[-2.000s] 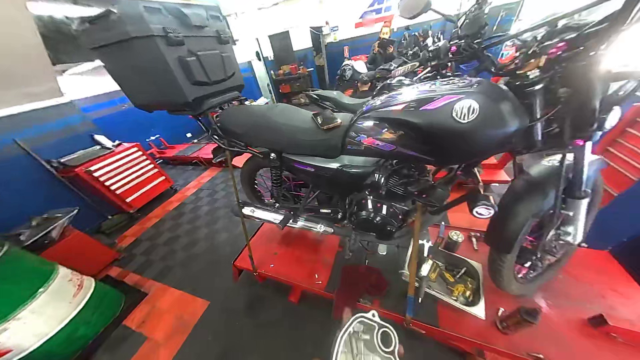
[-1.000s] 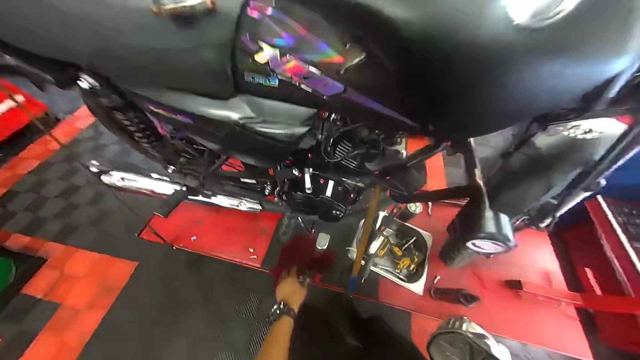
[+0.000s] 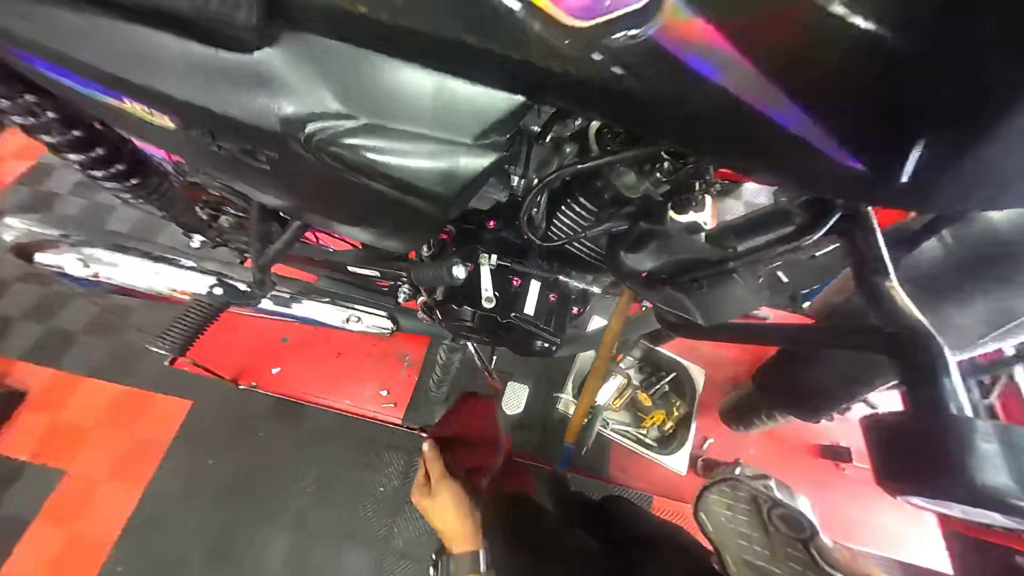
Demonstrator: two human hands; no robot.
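Note:
My left hand [image 3: 448,500], with a watch on its wrist, has its thumb and fingers at the edge of a dark red cloth [image 3: 468,436] below the motorcycle engine [image 3: 512,308]. At the bottom right, a grey metal engine cover [image 3: 756,524] is in my right hand [image 3: 848,560], of which only a small part shows at the frame's edge. A wooden rod [image 3: 600,368] with a blue lower end leans between the engine and the tray. The tray [image 3: 694,388] holds several tools and small metal parts.
The red lift platform [image 3: 312,360] runs beneath the motorcycle. A chrome exhaust [image 3: 160,276] extends at the left, with a black foot peg [image 3: 192,324] below it. A black crash bar [image 3: 904,312] juts out at the right, above a small black part [image 3: 836,454] on the platform.
The view has moved much closer to the engine. My left hand, absent two seconds ago, came in at the red cloth. The engine cover has shifted to the right of the frame.

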